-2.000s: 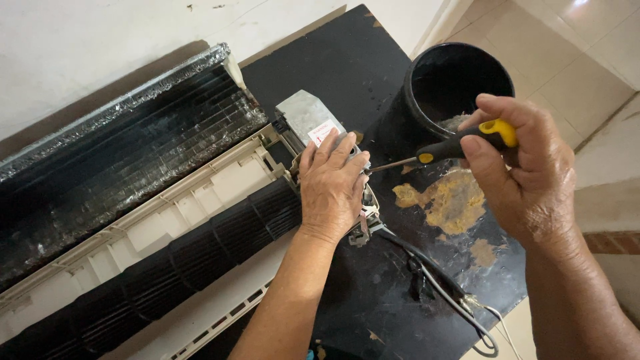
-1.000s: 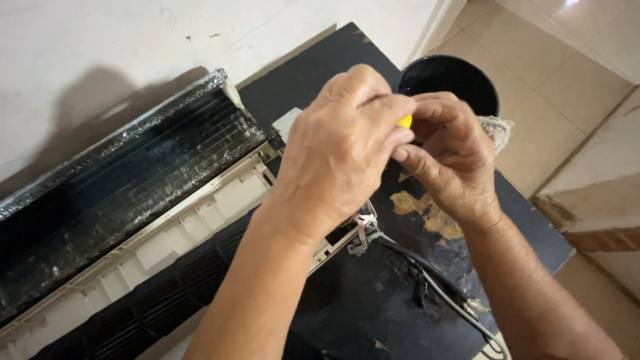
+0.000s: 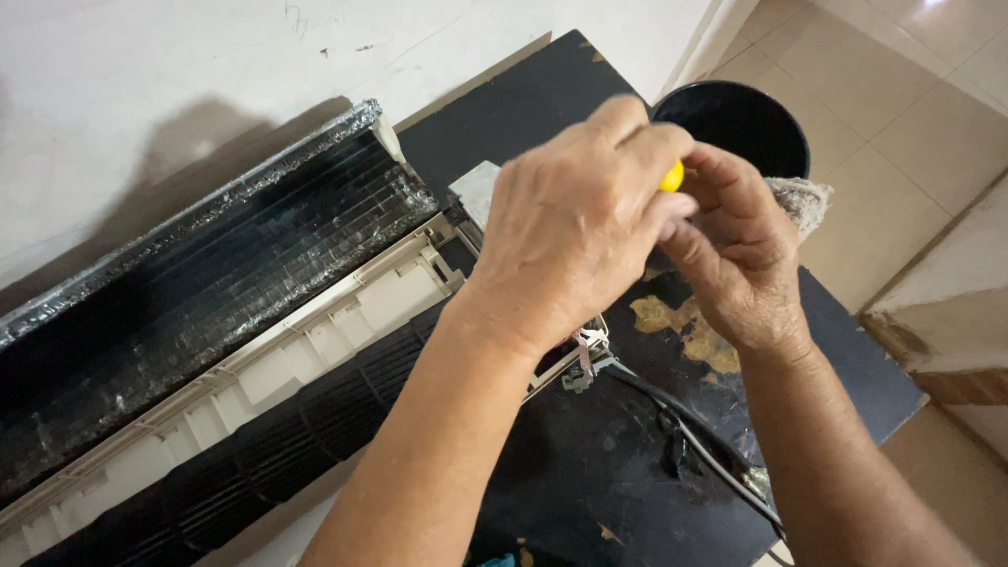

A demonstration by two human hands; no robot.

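My left hand point(image 3: 571, 228) is closed around a screwdriver, whose yellow handle end point(image 3: 672, 176) shows between the two hands; its shaft is hidden. My right hand point(image 3: 736, 244) is beside it with curled fingers, thumb and fingertips close to the left fingers; whether it holds anything small cannot be seen. Both are raised over the right end of an air conditioner indoor unit. Its black cross-flow fan point(image 3: 299, 425) lies along the cream plastic chassis point(image 3: 276, 370), next to the finned evaporator coil point(image 3: 197, 276). A grey metal box point(image 3: 475, 189) is partly hidden behind my left hand.
The unit lies on a black table point(image 3: 520, 94) with peeling patches. A black bucket point(image 3: 736, 126) stands beyond its edge, with a greyish rag point(image 3: 799, 205) nearby. Grey and black cables point(image 3: 693, 433) run off toward the lower right. A white wall point(image 3: 236, 47) rises behind the coil.
Two seconds ago my right hand held the screwdriver, its shaft toward the unit's end, while my left hand rested there. The left hand has risen toward the right one and now has the screwdriver.
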